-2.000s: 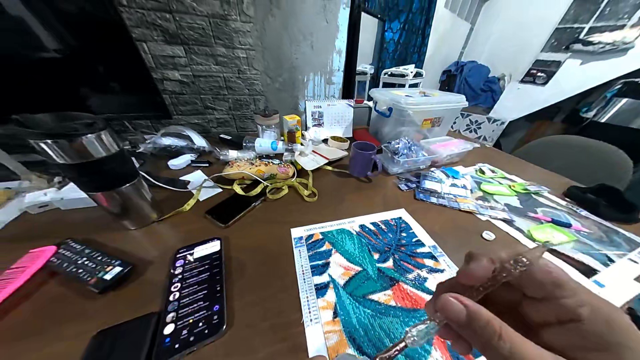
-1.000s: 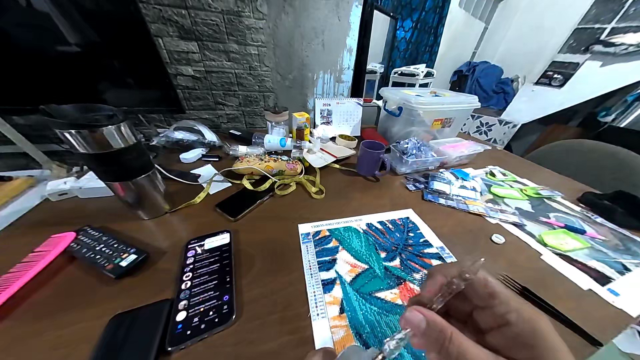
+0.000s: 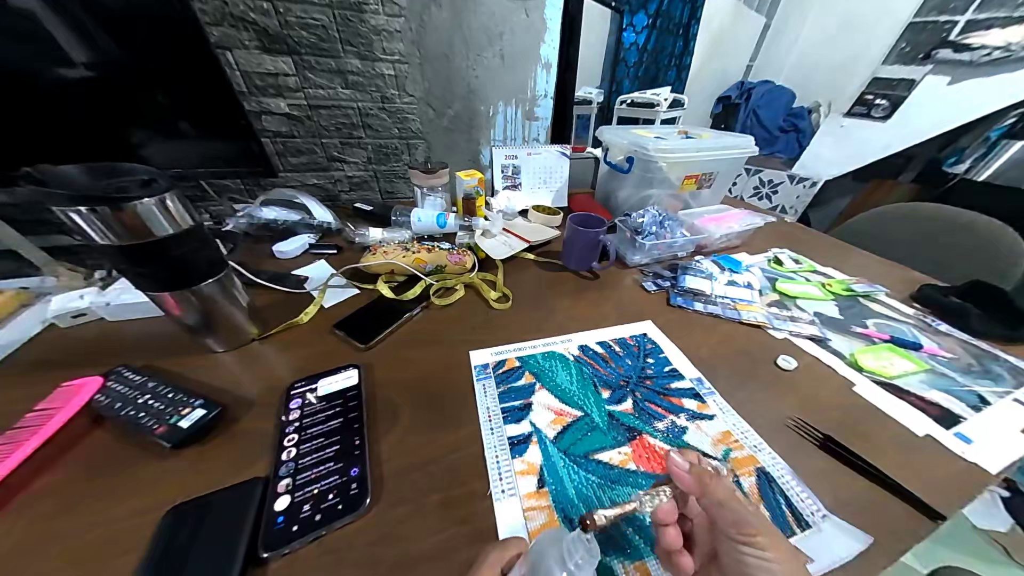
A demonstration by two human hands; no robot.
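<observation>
A diamond painting canvas (image 3: 600,432) with teal and blue leaves lies on the brown table. Over its lower right part, my right hand (image 3: 720,520) holds a clear, glittery pen-like tool (image 3: 640,506) between thumb and fingers, its dark reddish end pointing left. My left hand (image 3: 502,556), mostly cut off by the bottom edge, is at a small translucent plastic container (image 3: 564,554) and appears to grip it. The tool's dark end is close to the container's mouth; whether they touch cannot be told.
Right of the canvas lie a black fork (image 3: 864,468), a white round cap (image 3: 786,362), green trays (image 3: 888,360) and bead packets (image 3: 720,292). Left are a smartphone (image 3: 320,456), a remote control (image 3: 156,404), a pink comb (image 3: 44,420) and a steel tumbler (image 3: 188,272). A purple mug (image 3: 586,242) stands behind.
The tool in my right hand has turned from slanting up to the right to lying flatter, its dark end now visible near the container. The container shows more above the bottom edge.
</observation>
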